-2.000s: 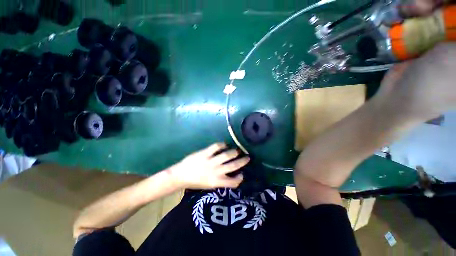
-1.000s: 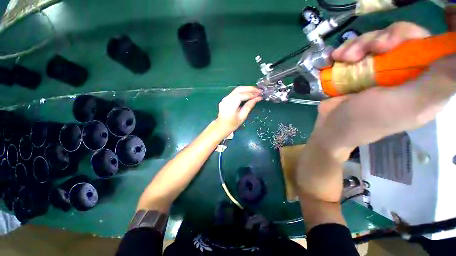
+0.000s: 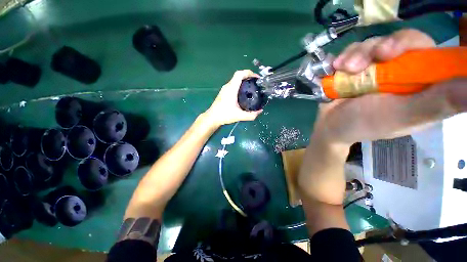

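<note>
My left hand (image 3: 228, 102) grips a black round plastic housing (image 3: 251, 95), its flat face with a centre hole showing. My right hand (image 3: 374, 53) is wrapped around the orange electric screwdriver (image 3: 409, 74), which lies nearly level and points left. Tan tape is wrapped near its front. The silver screw feed head (image 3: 302, 77) at its tip is at the housing's right edge; whether it touches cannot be told. Loose tiny screws (image 3: 288, 139) lie on the green mat below, beside a brown cardboard piece (image 3: 293, 174).
Many black housings stand at the left (image 3: 121, 158), with several lying along the back (image 3: 154, 48). One housing (image 3: 254, 193) stands near my body inside the curved pale tube (image 3: 223, 179). The white feeder (image 3: 432, 169) is at the right, with black cables at top and bottom right.
Since one second ago, my left hand has taken hold of a housing at the screwdriver tip. One housing at the back is gone from its former place. The driver has shifted slightly left.
</note>
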